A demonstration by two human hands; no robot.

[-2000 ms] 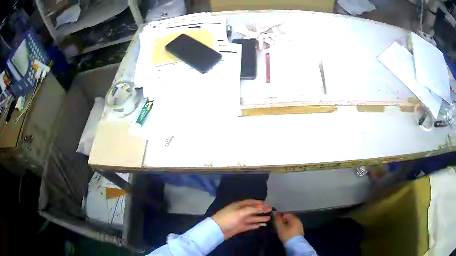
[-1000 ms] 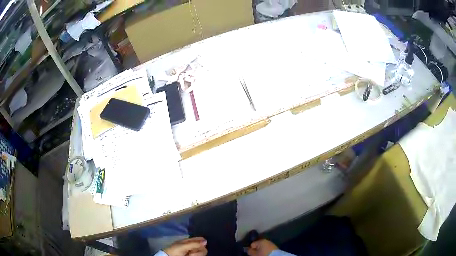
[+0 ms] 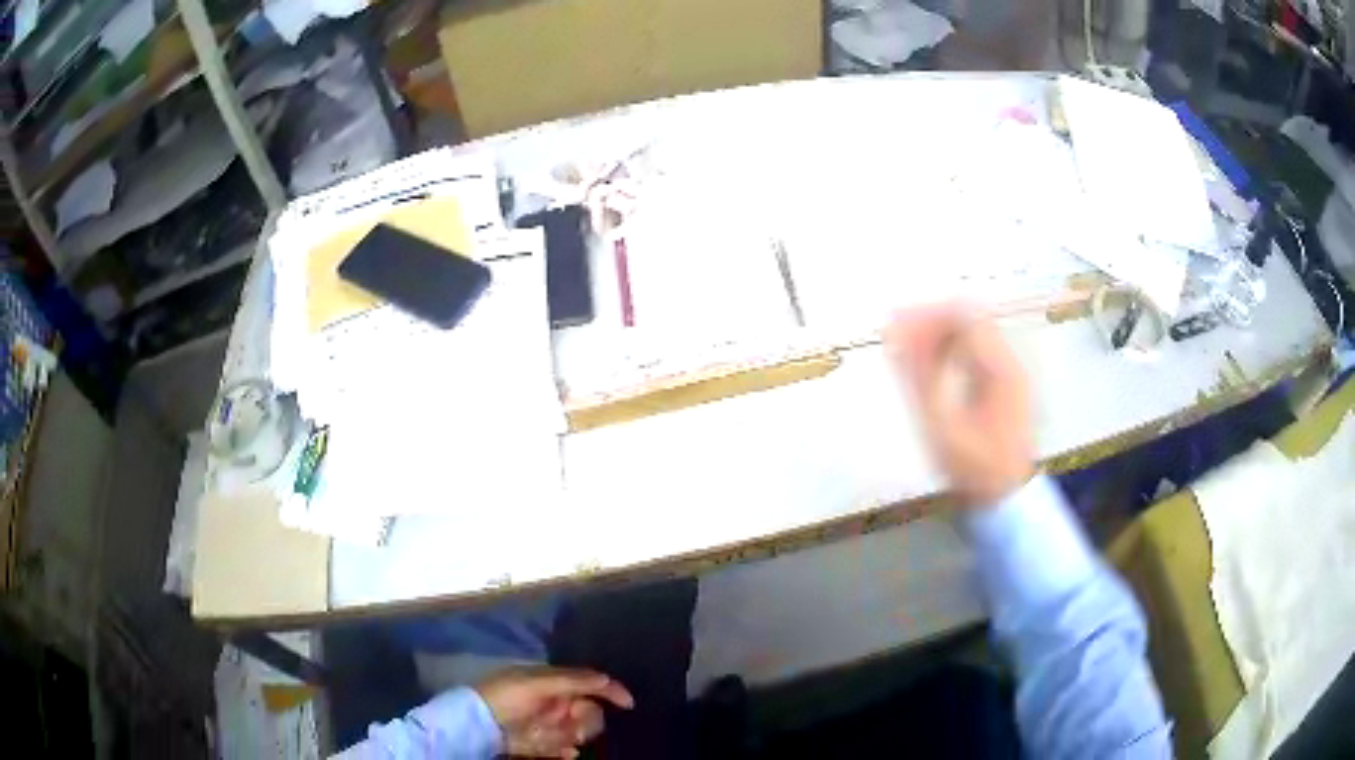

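Note:
My left hand is low over my dark-clothed lap, below the table's near edge. Its index finger points right, the others are partly curled, and nothing shows in it. My right hand is raised over the right half of the white table and is motion-blurred, so whether it holds anything cannot be told. A black smartphone lies on a tan card on printed sheets at the left. A second dark flat thing lies beside the sheets, partly covered.
A red stick, a thin dark pen and pale pink strips lie mid-table. Clear tape is at left; a cream ring and white sheets are at right. Cream fabric drapes a mustard stand.
My right hand has risen from my lap to over the table. My left hand stays low, apart from it. The camera view has turned, then shifted slightly back.

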